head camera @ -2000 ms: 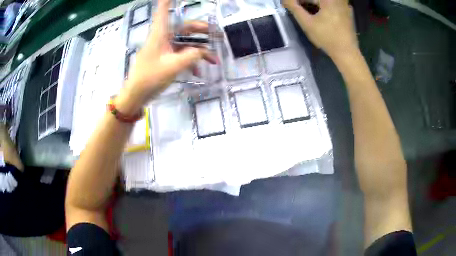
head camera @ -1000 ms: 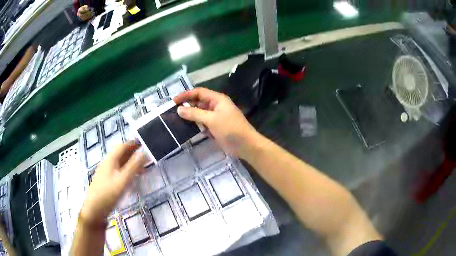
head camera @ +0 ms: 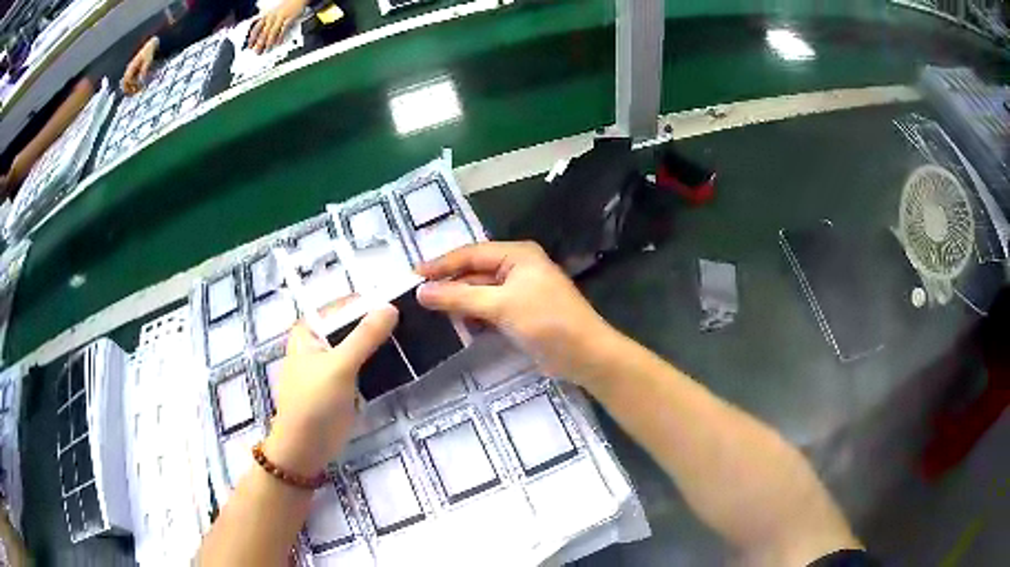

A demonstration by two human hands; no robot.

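Note:
A white-bordered adhesive sheet (head camera: 426,332) with two black rectangles is held above the rows of housings. My left hand (head camera: 316,382) grips its left edge, thumb on top. My right hand (head camera: 515,294) pinches its upper right edge between thumb and fingers. A white strip (head camera: 382,294) shows along the upper edge between the hands. Clear housings with dark borders (head camera: 459,455) lie in rows on a white liner (head camera: 554,512) beneath. The hands and the sheet hide some housings in the middle.
A thick stack of black-grid sheets (head camera: 111,443) and white cut-out sheets (head camera: 166,426) lie at left. A green conveyor (head camera: 332,133) and a post (head camera: 639,72) are behind. At right are a dark bag, a translucent scrap (head camera: 718,294), a flat dark panel (head camera: 831,294) and a white fan (head camera: 937,227). Others' hands show at upper left.
My left hand has moved in from the sheet's lower left and now grips it. The sheet is slightly lower and further right in view. The yellow border no longer shows at lower left.

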